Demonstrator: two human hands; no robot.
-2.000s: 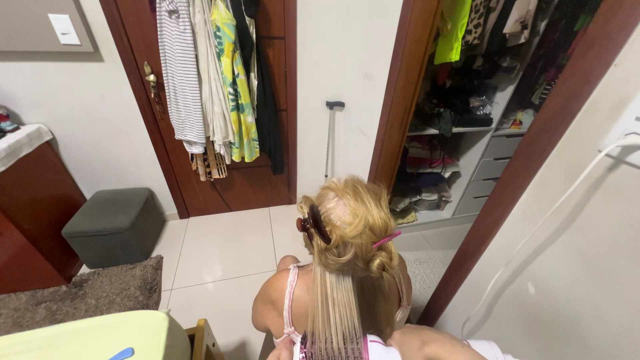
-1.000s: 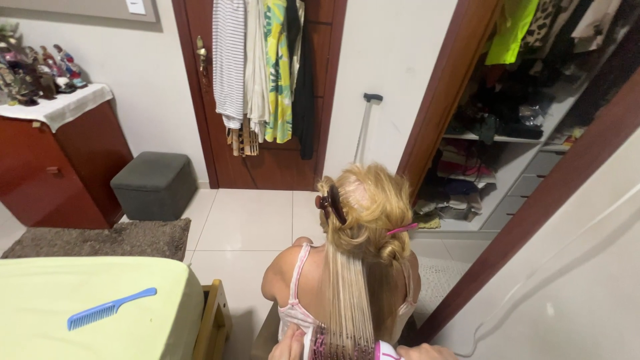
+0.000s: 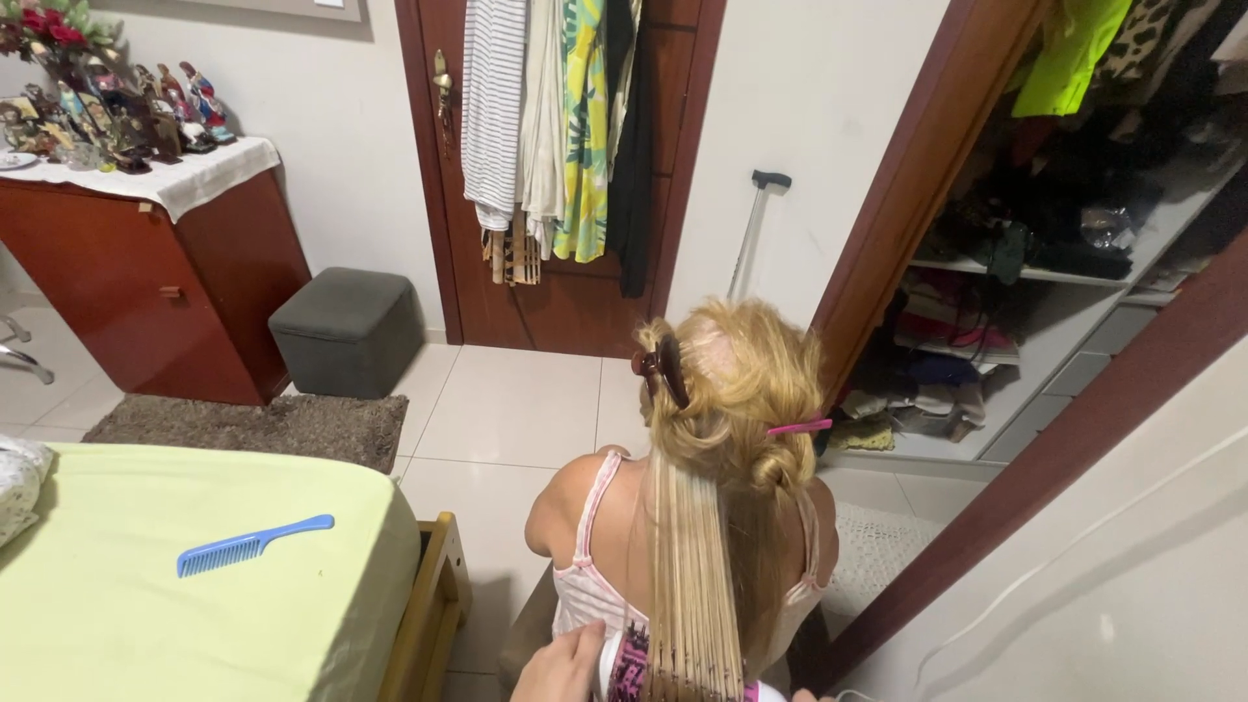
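Note:
A seated person with blond hair (image 3: 751, 390) has their back to me. A dark claw clip (image 3: 666, 370) and a pink hair clip (image 3: 799, 427) hold up the upper hair. A straight lower section (image 3: 690, 565) hangs down the back, its end spread over the bristles of a pink and white hot-air brush (image 3: 629, 663). My left hand (image 3: 564, 668) is at the brush's left end, fingers against its white tip; whether it grips is unclear. Of my right hand (image 3: 809, 696) only a bit of finger shows at the bottom edge, by the brush's white right part and the cord.
A blue comb (image 3: 255, 546) lies on the bed's light green sheet (image 3: 117, 604), left. Beyond are a grey pouf (image 3: 346, 331), a shaggy rug (image 3: 253, 429) and a red cabinet (image 3: 224, 263) with figurines. A cane (image 3: 751, 234) leans by the wall; an open wardrobe (image 3: 1053, 283) stands right.
The view has swung left, bringing the comb and the cabinet top into sight. The brush has moved down the hair section, with my left hand alongside its end.

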